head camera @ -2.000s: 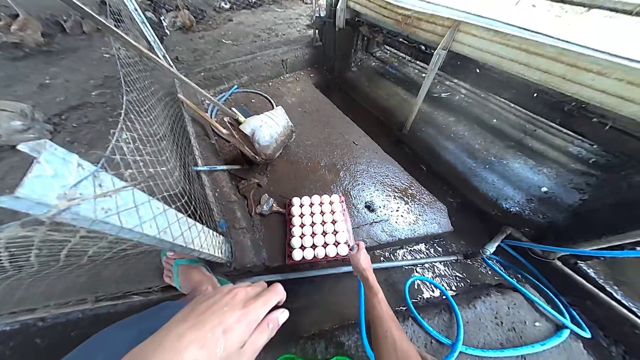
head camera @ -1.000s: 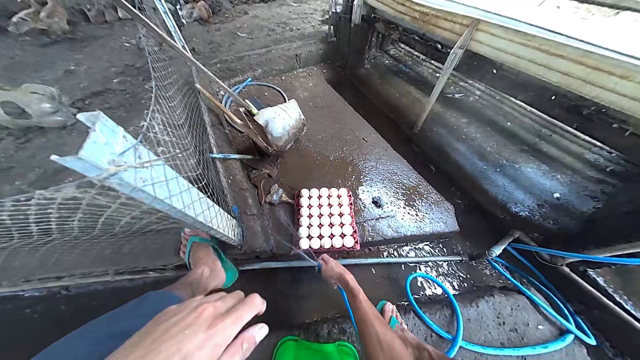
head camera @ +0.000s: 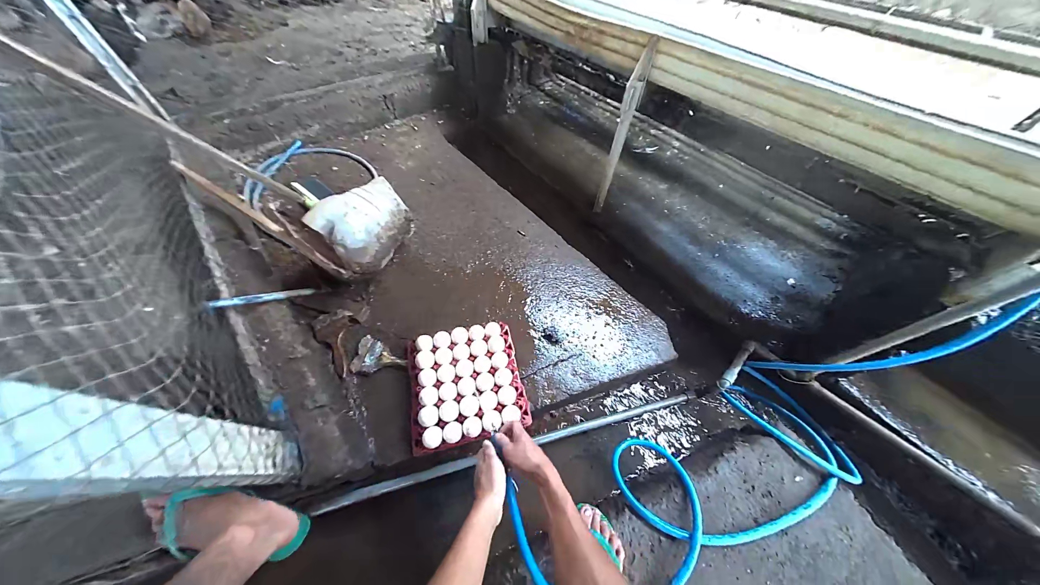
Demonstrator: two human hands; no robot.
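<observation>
A red egg tray (head camera: 416, 443) filled with rows of white eggs (head camera: 465, 383) lies on the wet concrete ahead of me. Just at its near edge, my right hand (head camera: 524, 453) grips the end of a blue hose (head camera: 517, 520). My left hand (head camera: 489, 479) is beside it with its fingers up against the same hose end; whether it grips the hose is hard to tell. From my hands the hose runs down to the bottom edge of the view, and more of it loops on the floor at the right.
A metal pipe (head camera: 617, 418) crosses the floor before my feet. Netting (head camera: 106, 268) and a pale metal beam (head camera: 146, 439) stand at left. A whitish sack (head camera: 357, 223) lies by wooden poles. A gutter runs beside the slab; a pipe fitting (head camera: 735, 366) is at right.
My left hand, raised apart in both earlier frames, has come to the hose end beside my right hand. A faint spray in front of the right hand one second ago no longer shows.
</observation>
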